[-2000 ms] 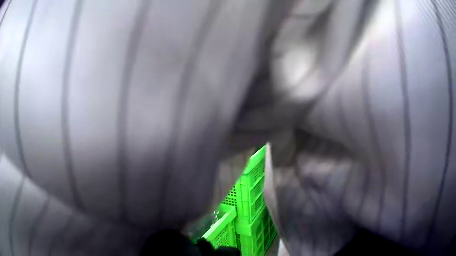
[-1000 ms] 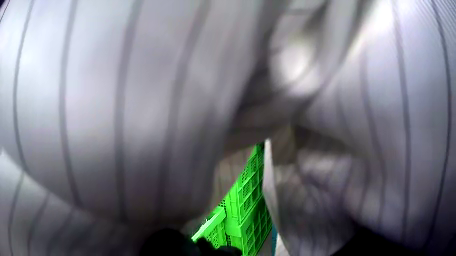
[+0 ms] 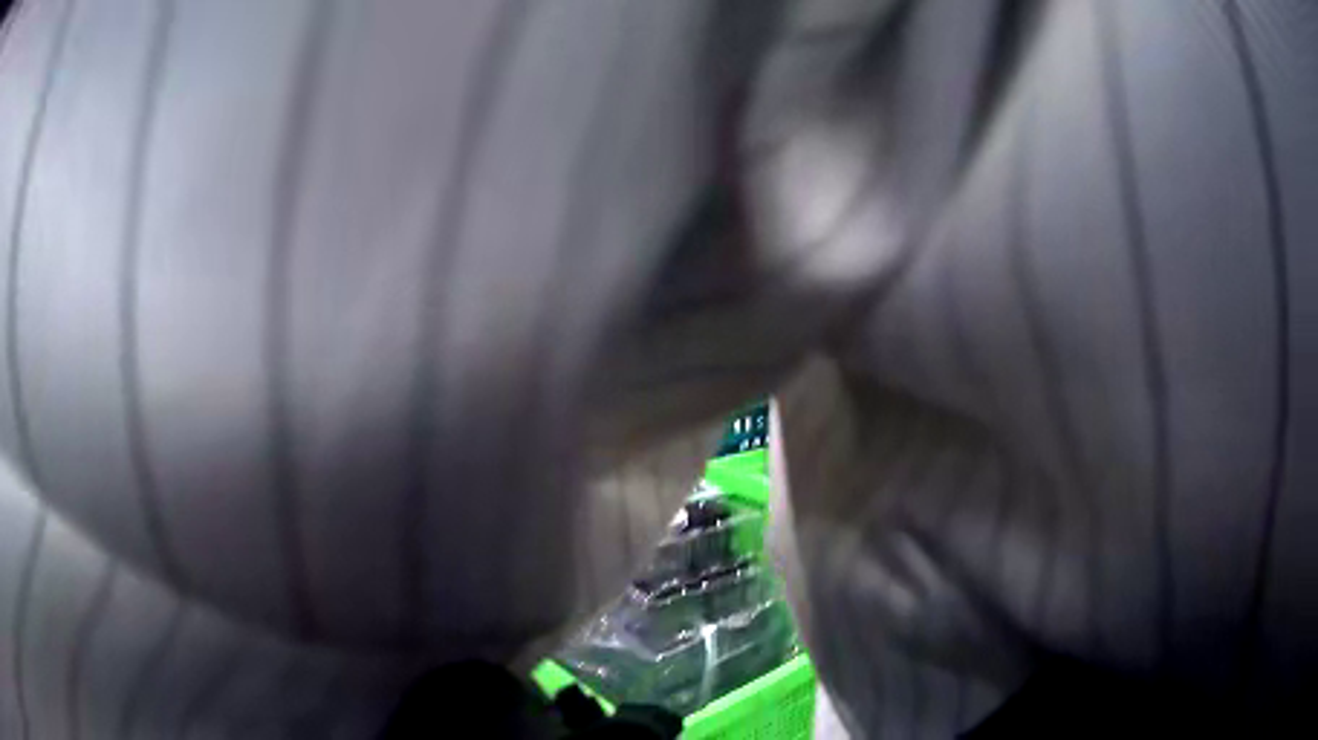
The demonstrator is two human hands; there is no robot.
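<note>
A white shirt with thin grey stripes [image 3: 362, 318] covers most of the lens. Through a narrow gap at the bottom centre, a bright green plastic basket [image 3: 759, 704] shows in part. Glossy clear wrap [image 3: 694, 614] with dark things under it lies inside the green rims. Neither of my hands can be made out. Black shapes stand at the bottom edge; I cannot tell what they are.
A dark teal crate with small openings [image 3: 747, 428] shows at the top of the gap, behind the green basket. The cloth hides everything else.
The stacked green crates seen in the gap before are gone from view. A green basket with clear wrap and a teal crate behind it now show there. The cloth has shifted slightly left.
</note>
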